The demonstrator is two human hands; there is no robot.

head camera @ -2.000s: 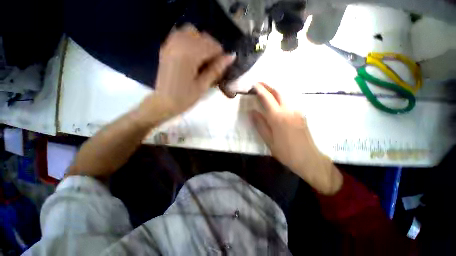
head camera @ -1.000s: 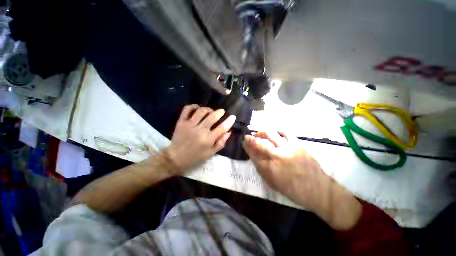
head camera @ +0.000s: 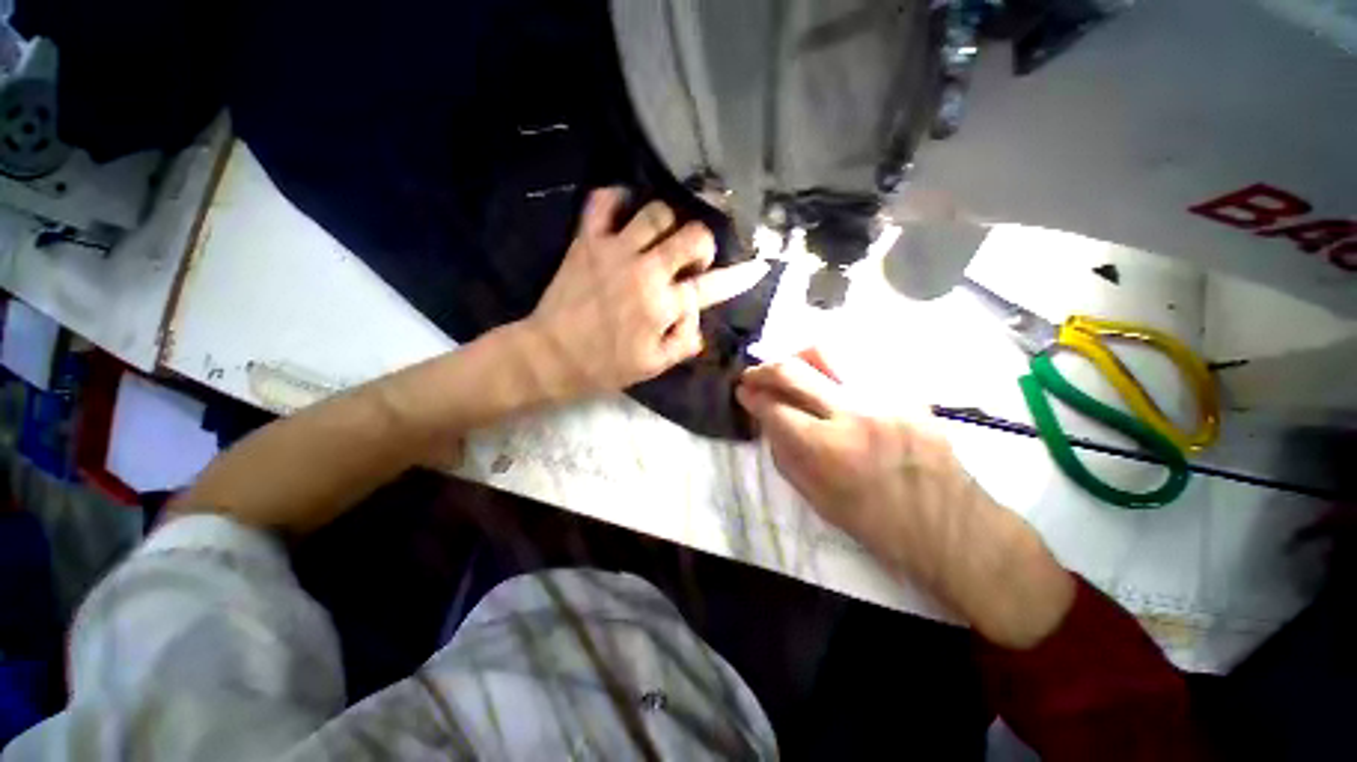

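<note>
The dark garment piece lies left of the needle and runs under both hands to the table's front edge. My left hand presses on the cloth, its index finger pointing to the presser foot and needle. My right hand pinches the cloth's right edge with thumb and fingertips, just in front of the needle. The exact fold of cloth between the hands is hard to see. The scissors, with yellow and green handles, lie right of the needle.
The machine head with red lettering fills the upper right. The white table has a front edge near my forearms. A red bin with white paper is at lower left. Another machine part stands at far left.
The view has shifted. Since the oldest frame, both hands have come onto the cloth by the needle. Since a second ago, my left index finger has stretched toward the presser foot.
</note>
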